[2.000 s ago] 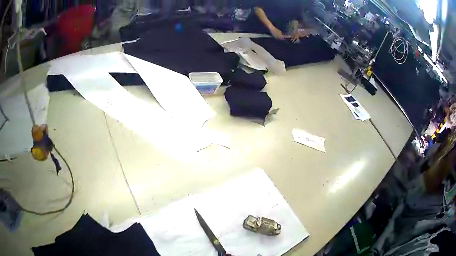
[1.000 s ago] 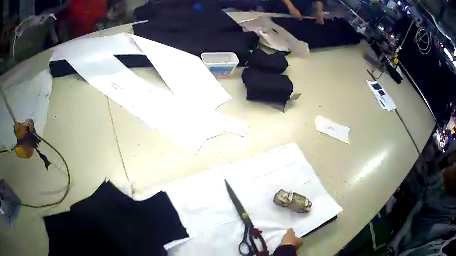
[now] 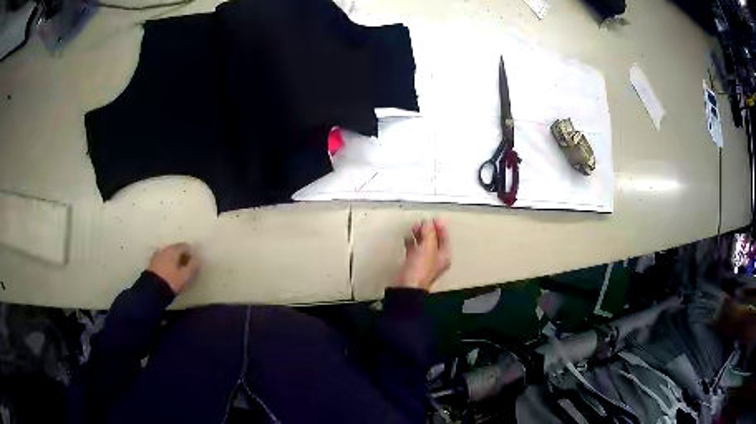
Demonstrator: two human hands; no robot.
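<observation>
Black cut fabric panels (image 3: 240, 108) lie folded over the left part of a white paper pattern (image 3: 464, 99). A bit of the red-pink thread cone (image 3: 335, 141) shows at the fabric's edge. Tailor's shears (image 3: 505, 137) lie on the paper, blades pointing away. A metallic pattern weight (image 3: 574, 147) sits to their right. My left hand (image 3: 176, 266) is over the table's near edge, below the fabric, fingers curled. My right hand (image 3: 427, 252) is just below the paper's near edge, blurred, fingertips together. Whether either hand holds something small cannot be told.
A pale flat block (image 3: 35, 227) lies at the table's left. A paper slip (image 3: 646, 95) and a printed label (image 3: 712, 114) lie to the right. Part of a dark bundle shows at the top right. Fabric scraps (image 3: 580, 373) are heaped below the table's near edge.
The view has tilted down to the near edge. My right hand has left the paper's lower edge near the shears and is now further left. My left hand has come into view.
</observation>
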